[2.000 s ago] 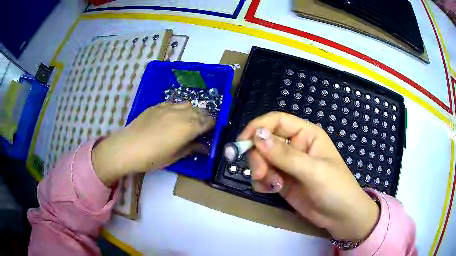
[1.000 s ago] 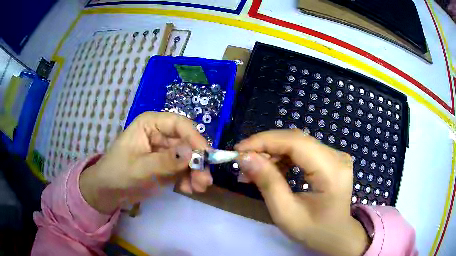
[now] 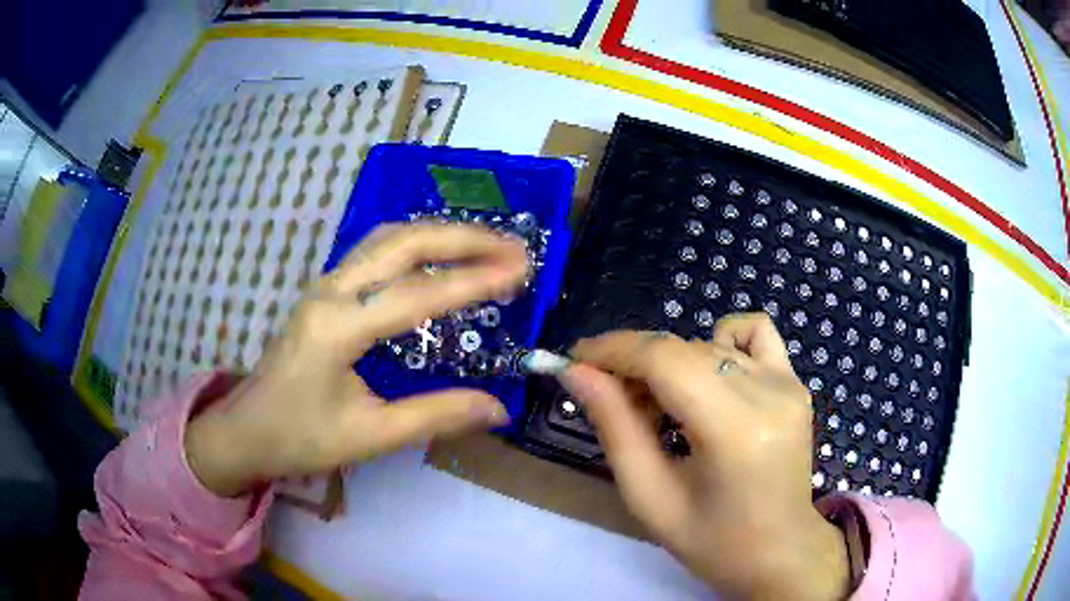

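Note:
My right hand [image 3: 704, 434] holds a small white cylindrical part [image 3: 546, 363] between thumb and forefinger, its darker end pointing left over the blue bin's near right edge. My left hand [image 3: 352, 352] is slightly blurred, over the blue parts bin [image 3: 381, 176], with thumb and fingers spread apart and nothing seen between them. Shiny metal collars [image 3: 471, 340] lie heaped in the bin, partly hidden by my left hand. The black blister tray [image 3: 634, 176] lies to the right, with many silver tops in its pockets. My right hand covers its near left part.
A slotted board [image 3: 276, 141] with dumbbell-shaped cut-outs lies left of the bin. A green label [image 3: 467, 188] is inside the bin's far end. Brown cardboard [image 3: 493, 470] shows under the tray. A second black tray [image 3: 903, 59] is at the far right. A blue side box [image 3: 88, 247] is at the left edge.
My left hand first reached into the bin, then held a square-looking metal piece at the white part's end. Now its fingers are apart and away from the part. My right hand still holds the part.

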